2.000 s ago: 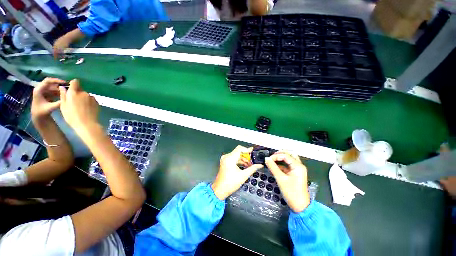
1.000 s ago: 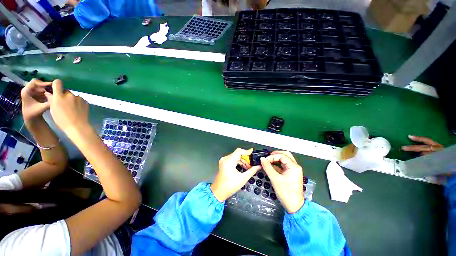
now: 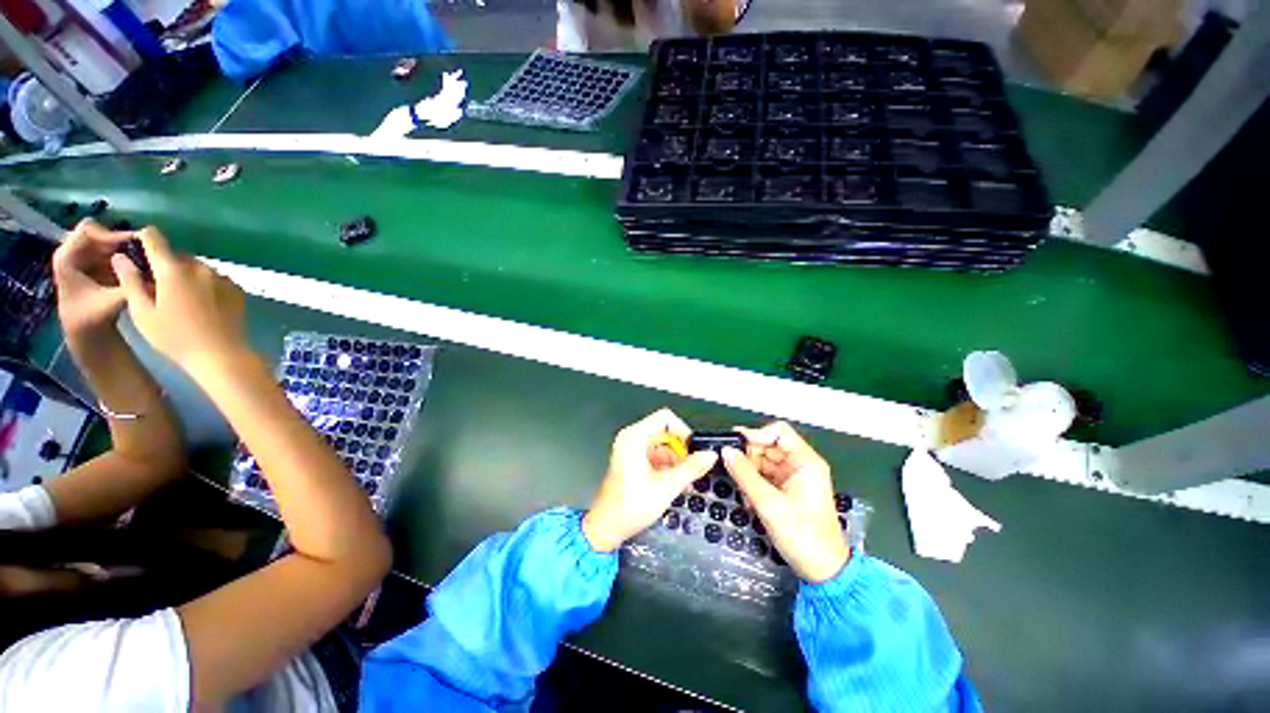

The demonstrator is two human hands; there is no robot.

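Note:
A black device housing (image 3: 717, 442) is held level between the fingertips of both my hands, above the bench near the white rail. My left hand (image 3: 644, 481) grips its left end and has a yellow finger cot. My right hand (image 3: 791, 497) grips its right end. Below my hands lies a clear blister tray (image 3: 708, 568) with black round parts in rows; its near part looks clear. My hands hide part of the tray.
Green conveyor belt (image 3: 557, 288) carries a black unit (image 3: 812, 359). Beyond stand stacked black trays (image 3: 836, 153). At right are a white cloth scrap (image 3: 944, 508) and a translucent white bottle or cup (image 3: 1024, 418). A neighbour's arms (image 3: 265, 404) are at left, beside another tray (image 3: 348, 411).
The housing between my fingers has been turned to a flatter, edge-on pose. Units on the belt have moved right. The hand at the far right is gone from view.

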